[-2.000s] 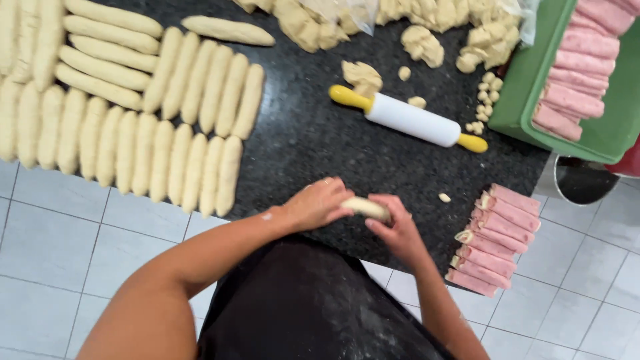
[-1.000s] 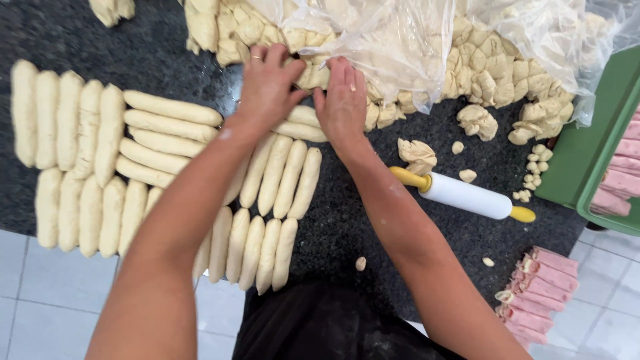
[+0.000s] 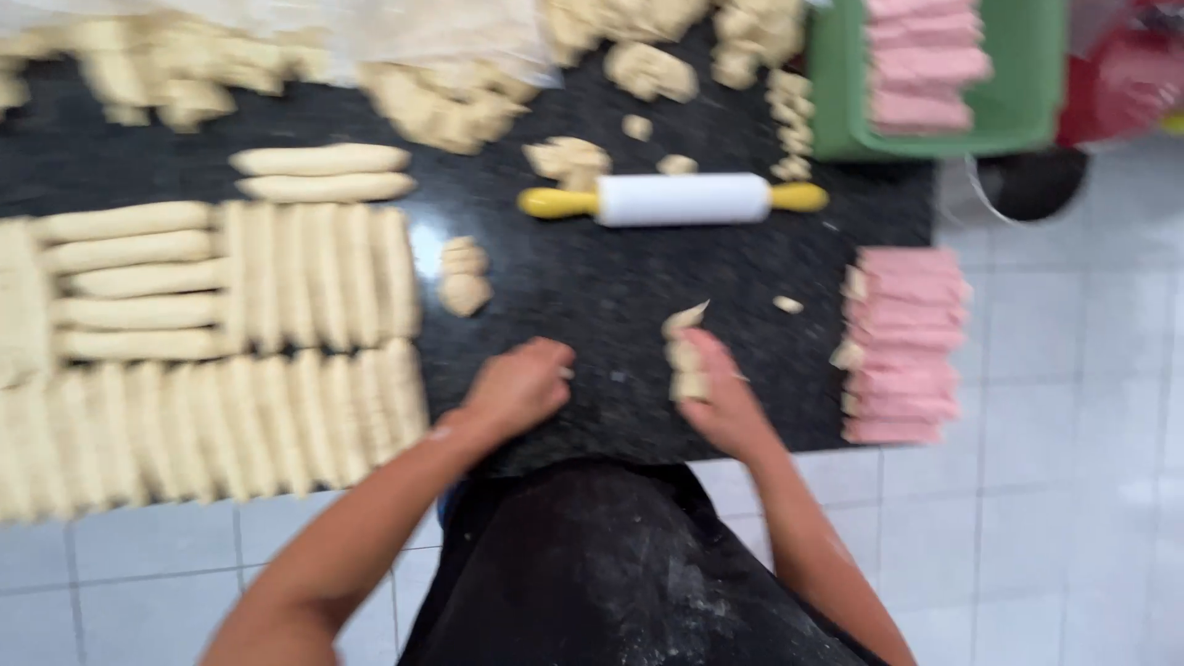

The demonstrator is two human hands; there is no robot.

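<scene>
Near the counter's front edge, my left hand (image 3: 523,387) is curled over the dark stone; whether it holds anything is hidden. My right hand (image 3: 723,393) grips a lumpy strip of dough (image 3: 686,365), whose thin tip points away from me. A small piece of dough (image 3: 464,276) lies beyond my left hand, beside the rows of dough rolls (image 3: 319,277). Two more dough rolls (image 3: 324,174) lie above those rows. Beyond my hands rests a white rolling pin with yellow handles (image 3: 683,200). The picture is blurred by motion.
Rolled pink slices with dough (image 3: 906,347) line the counter's right edge. A green plastic bin (image 3: 837,92) with more pink rolls stands at the back right. Dough chunks (image 3: 444,102) lie at the back, partly under clear plastic (image 3: 444,32). A dark round container (image 3: 1034,185) is beyond the counter.
Both hands have come back from the dough pile to the counter's front. My right hand now grips a dough strip. Two rolls now lie uncovered above the rows. The view has shifted.
</scene>
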